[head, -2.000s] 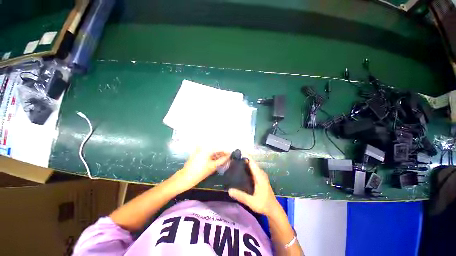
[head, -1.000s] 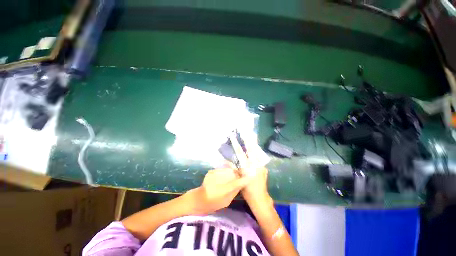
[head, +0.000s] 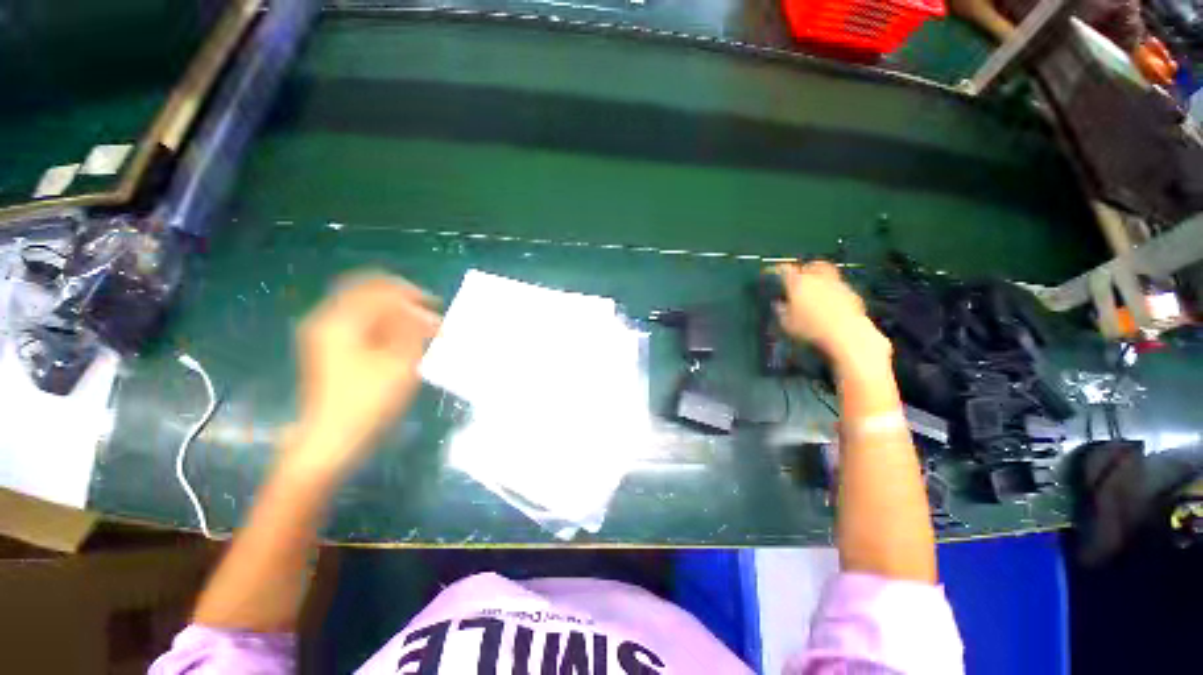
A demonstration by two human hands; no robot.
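Observation:
My left hand [head: 363,346] is blurred above the bench, left of the white sheets [head: 548,376]; no held object can be made out. My right hand [head: 821,310] reaches to the dark corded bundle [head: 773,346] left of the adapter heap [head: 970,350]. Its fingertips are at the bundle's upper end; whether they grip it is unclear. A black power adapter [head: 695,332] and a grey-faced one [head: 705,411] lie between the sheets and the bundle.
A white cord [head: 195,442] lies at left. Bagged adapters [head: 125,297] are at far left, above a brown carton [head: 66,593]. The green belt [head: 633,158] runs behind; a red basket [head: 864,20] stands beyond it.
My hands were together over the sheets and have moved apart, left hand leftward and right hand rightward to the bundle. The dark adapter and the strip are gone from between them. The view has shifted.

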